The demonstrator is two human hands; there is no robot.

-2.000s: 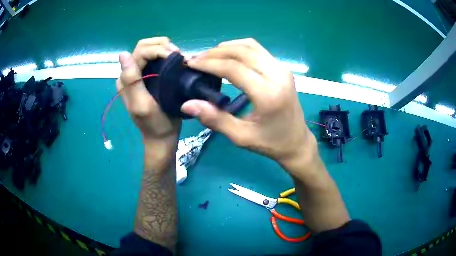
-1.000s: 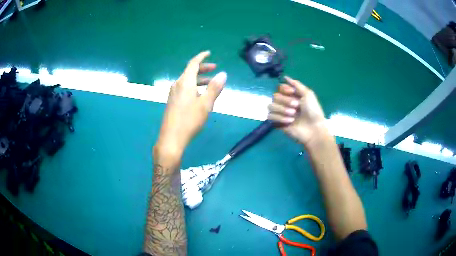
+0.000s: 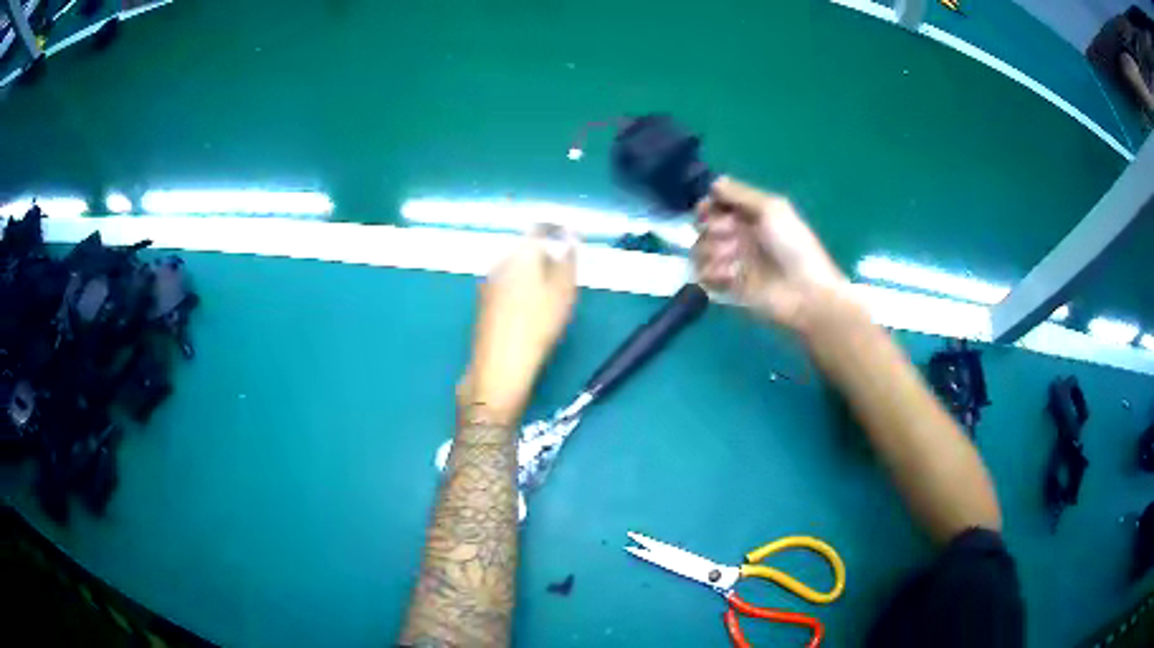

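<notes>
A black motor housing (image 3: 658, 162), blurred, is held up over the conveyor side by its stub end in my right hand (image 3: 766, 251). A thin red lead wire with a small white connector (image 3: 576, 153) sticks out to its left. My left hand (image 3: 529, 304) is blurred, left of the housing and apart from it; its fingers are too blurred to read. A wrapped-head mallet (image 3: 648, 342) lies on the bench between my forearms, its head partly behind my left forearm. Scissors (image 3: 721, 577) with yellow and red handles lie in front.
A heap of loose black parts (image 3: 89, 329) is at left. A black unit (image 3: 959, 382) and a narrow black part (image 3: 1067, 443) are at right. A black scrap (image 3: 561, 585) lies near the scissors. A white rail (image 3: 367, 241) and a grey post (image 3: 1088, 241) edge the conveyor. A person shows top right.
Two seconds ago both hands held the housing; my left hand has let go. Since one second ago, the housing has turned, its wire now pointing left, and my left hand has moved lower and right.
</notes>
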